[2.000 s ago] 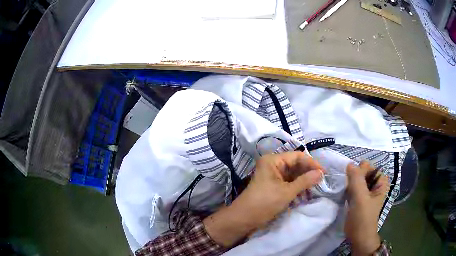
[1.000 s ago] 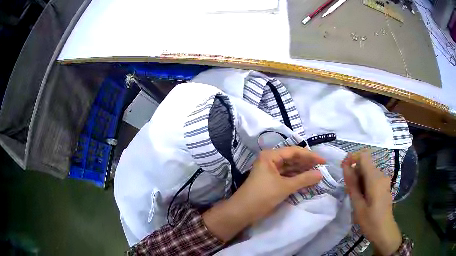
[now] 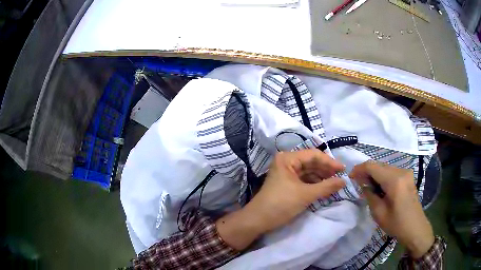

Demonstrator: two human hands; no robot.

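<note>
The white garment (image 3: 153,174) lies heaped over my lap, with a striped facing (image 3: 213,134) and a black tape (image 3: 299,103) at its openings. My left hand (image 3: 298,184) pinches a fold of the garment's edge between thumb and fingers. My right hand (image 3: 390,195) is close to its right, fingertips together at the same fold. A dark narrow thing, perhaps snips, shows in the right palm. A needle or thread at the fingertips is too small to tell. A black label (image 3: 342,141) lies just above the hands.
The white table (image 3: 184,26) has a worn wooden edge above the garment. On its grey-beige mat (image 3: 369,47) are a red pencil (image 3: 337,9), a white pen (image 3: 356,5), a yellowish ruler (image 3: 409,9) and small specks. A grey bin (image 3: 58,105) and blue crate (image 3: 103,132) are at left.
My right hand first moved slightly away from the fold, its fingers blurred, and is now back close to my left fingertips. My left hand stays at the fold. The view has shifted slightly.
</note>
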